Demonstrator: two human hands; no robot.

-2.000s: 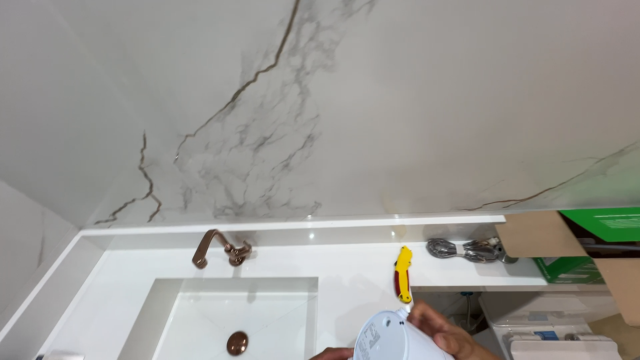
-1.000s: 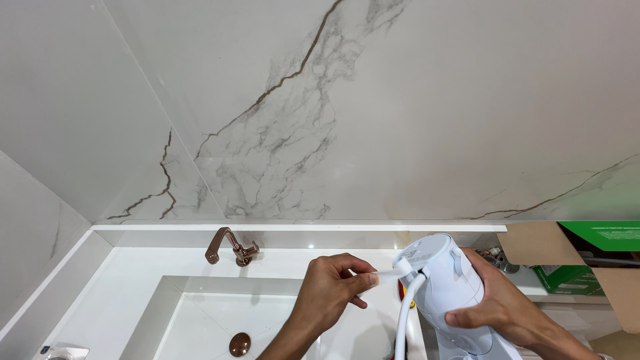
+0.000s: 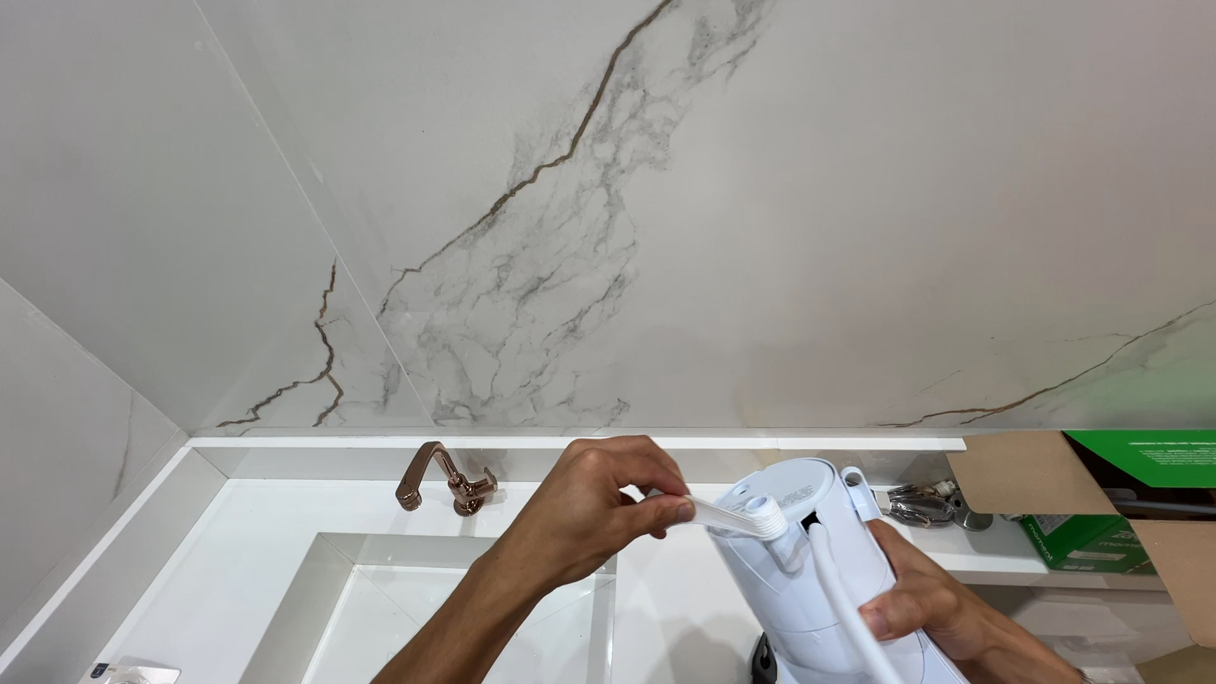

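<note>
A white cylindrical plastic appliance [image 3: 807,589] is tilted over the counter at the lower right, with a white hose running down its side. My right hand [image 3: 917,589] grips its body from the right. Between the thumb and fingers of my left hand [image 3: 608,503] is a flat white strip [image 3: 722,513], which reaches a ribbed round fitting at the appliance's end. Whether the strip is a tape or a rigid part cannot be told. Part of a dark object [image 3: 763,658] shows below the appliance.
A copper-coloured faucet [image 3: 446,480] stands behind the white sink [image 3: 328,560]. At right are a bundled cable [image 3: 917,505], an open cardboard box [image 3: 1031,470] and a green box [image 3: 1083,543]. A marble-look wall [image 3: 807,237] rises behind the counter.
The appliance has risen into fuller view, with both hands now on it or its strip. The yellow-and-red tool seen on the counter earlier is no longer visible.
</note>
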